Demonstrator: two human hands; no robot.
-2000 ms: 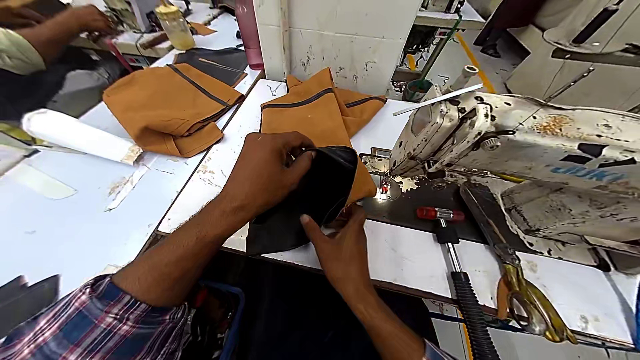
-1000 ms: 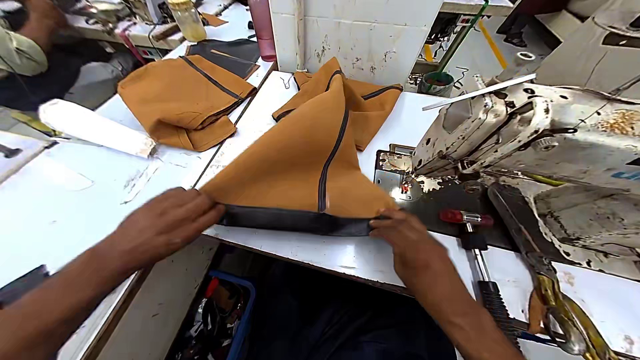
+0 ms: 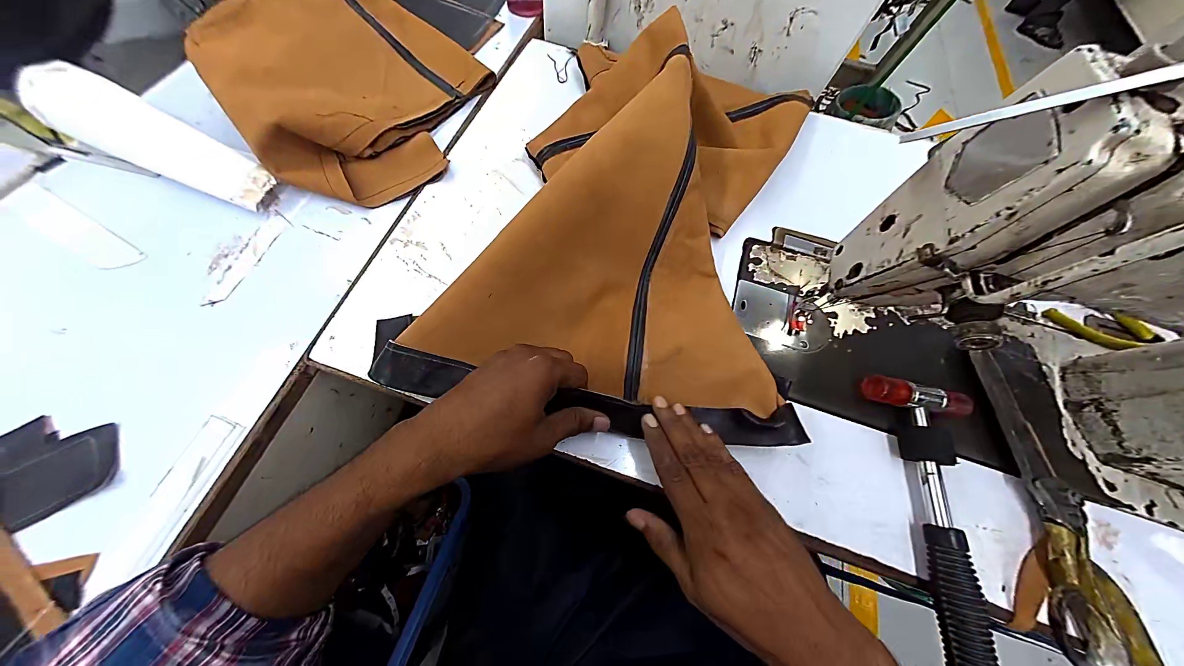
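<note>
A tan fabric piece point(image 3: 573, 268) with a black piped seam lies over the table's front edge beside the sewing machine point(image 3: 1008, 203). Along its near edge runs a black band point(image 3: 731, 424). My left hand point(image 3: 504, 407) grips this band near its middle, fingers on top and thumb at the near side. My right hand point(image 3: 717, 499) lies flat, its fingertips pressing on the band just right of the left hand. The needle area point(image 3: 797, 319) of the machine is to the right of the fabric, not touching it.
A red-headed hammer point(image 3: 925, 398) and large shears point(image 3: 1064, 536) lie at the right. Another tan piece point(image 3: 314, 92) and a white roll point(image 3: 139, 134) lie back left. Black pieces point(image 3: 55, 467) are on the left table. A blue-rimmed bin point(image 3: 444, 573) stands below.
The tan piece was folded with its black side showing, then spread out; it now lies flatter. My hands held the band's two ends a second ago and have come together near its middle.
</note>
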